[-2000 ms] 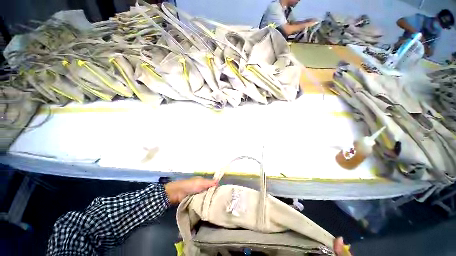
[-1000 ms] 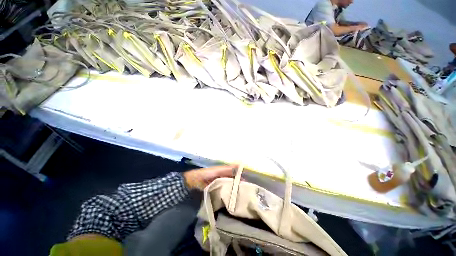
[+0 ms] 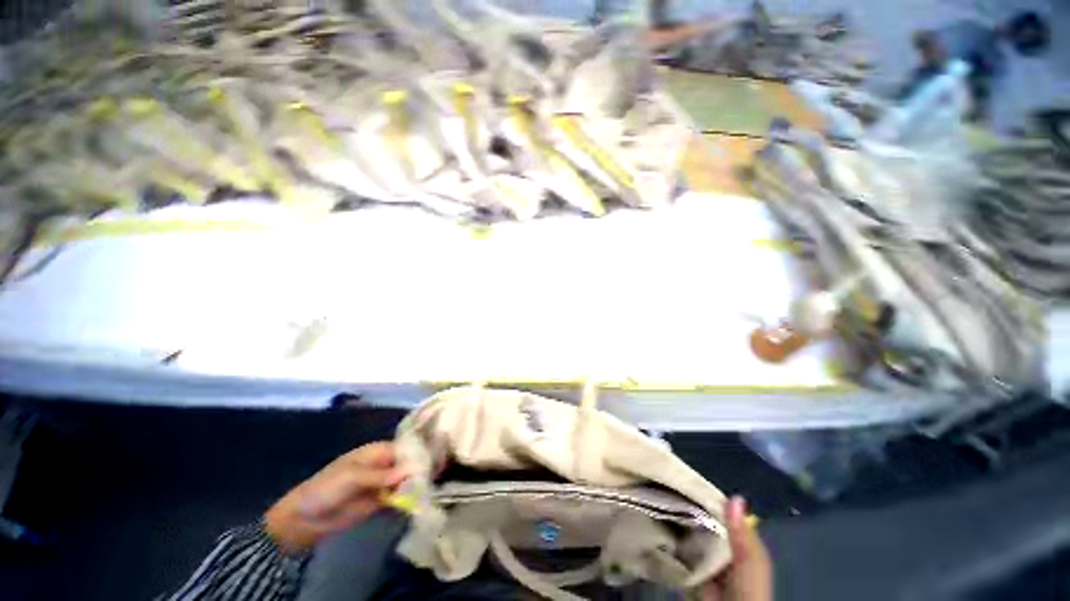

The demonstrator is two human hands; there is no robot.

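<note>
An unfinished beige handbag (image 3: 634, 464) is held open at the table's front edge, with its zipper line and a small blue round dot showing inside. My left hand (image 3: 340, 493) grips the bag's left end beside a small yellow tab (image 3: 403, 501). My right hand (image 3: 746, 554) grips the right end, near a bit of yellow; it is partly cut off by the bottom edge. One handle hangs down over the bag's front. The picture is blurred.
A glue bottle (image 3: 778, 342) lies on the white table cover (image 3: 493, 294) at the right. Heaped beige bags (image 3: 352, 153) with yellow streaks line the back; more bags (image 3: 927, 282) lie at the right. A blurred person (image 3: 991, 71) is at the upper right.
My left hand has moved from the bag's top edge down to its left end by the yellow tab. My right hand is in view again. A handle now hangs in front. The camera view has shifted.
</note>
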